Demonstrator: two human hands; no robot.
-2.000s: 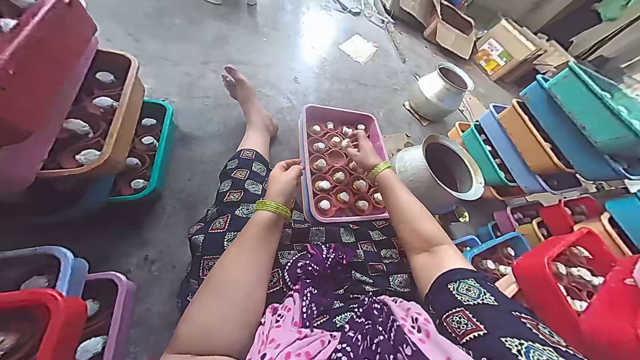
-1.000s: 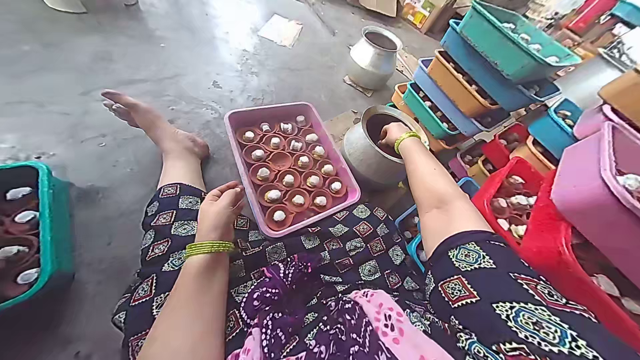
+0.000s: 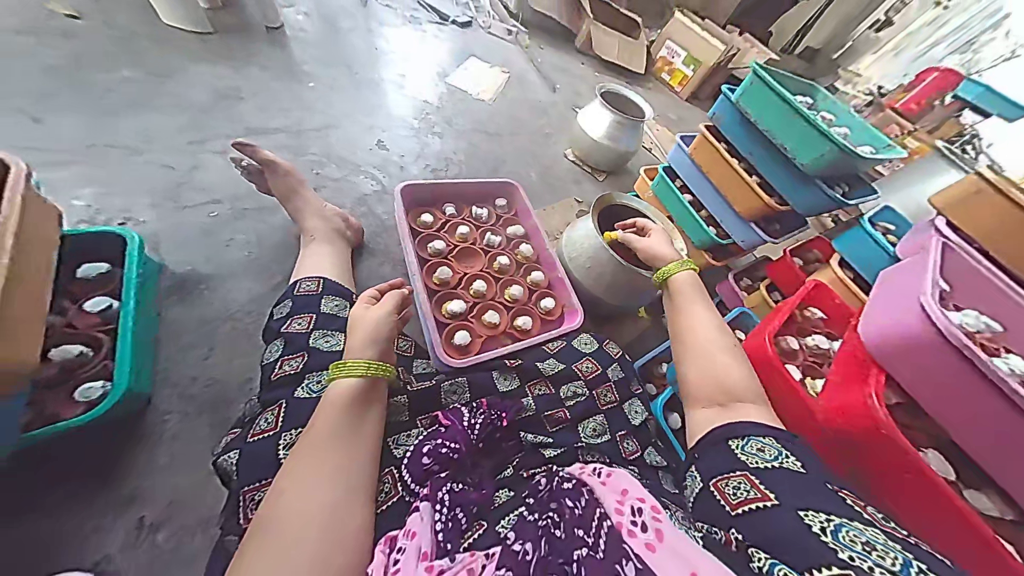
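A pink plastic tray rests at my lap, filled with small round clay cups, most with a white lump on them. One clay cup near the tray's middle shows no white lump. My left hand is beside the tray's left edge, fingers loosely curled, with nothing visible in it. My right hand is over the mouth of a metal pot right of the tray, and its fingertips pinch a small yellow and white lump.
Stacked coloured trays, among them a green tray and a red tray, stand at the right. Another green tray is at the left. A second metal pot, a paper sheet and a cardboard box lie farther off.
My right hand went from the tray into the pot's mouth, and has since come up with a yellow and white lump in its fingers. My left hand stays by the tray's left side.
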